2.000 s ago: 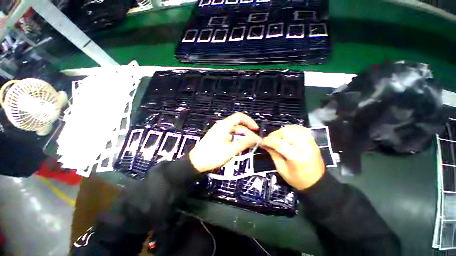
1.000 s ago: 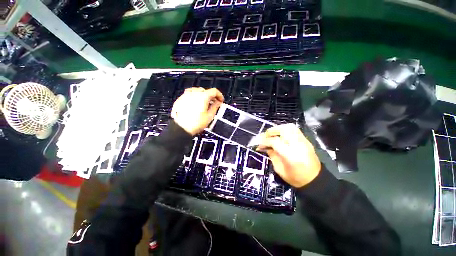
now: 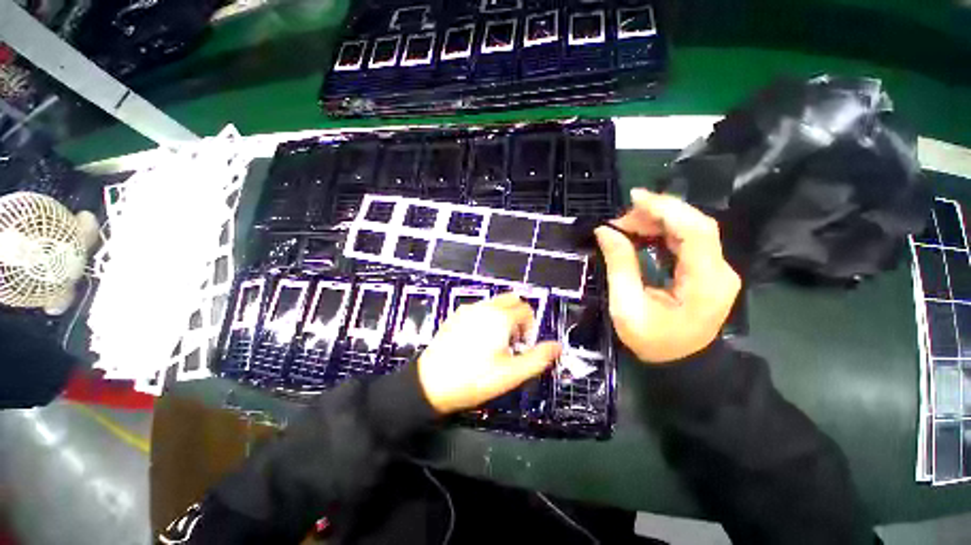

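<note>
A die-cut sheet (image 3: 453,243) with a white border lies across the middle of the black blister tray (image 3: 279,202). Its left cells are open; its right cells are filled black. My right hand (image 3: 676,282) is at the sheet's right end, thumb and index finger pinched on a small dark film piece, hard to tell from the dark background. My left hand (image 3: 479,353) is below the sheet over the near row, thumb and fingers apart, with nothing visible in it. Several housings (image 3: 325,317) in the near row have pale outlines around their windows.
Overlapping white lattice sheets (image 3: 165,261) lie left of the tray, beside a cream fan (image 3: 40,250). A shiny black film heap (image 3: 815,186) is at the right. More dark-celled sheets (image 3: 948,362) are at the far right. Stacked filled trays (image 3: 495,64) stand behind.
The sheet, earlier held up between both hands, now lies on the tray. My left hand has let go and moved down and right. My right hand has moved right and up.
</note>
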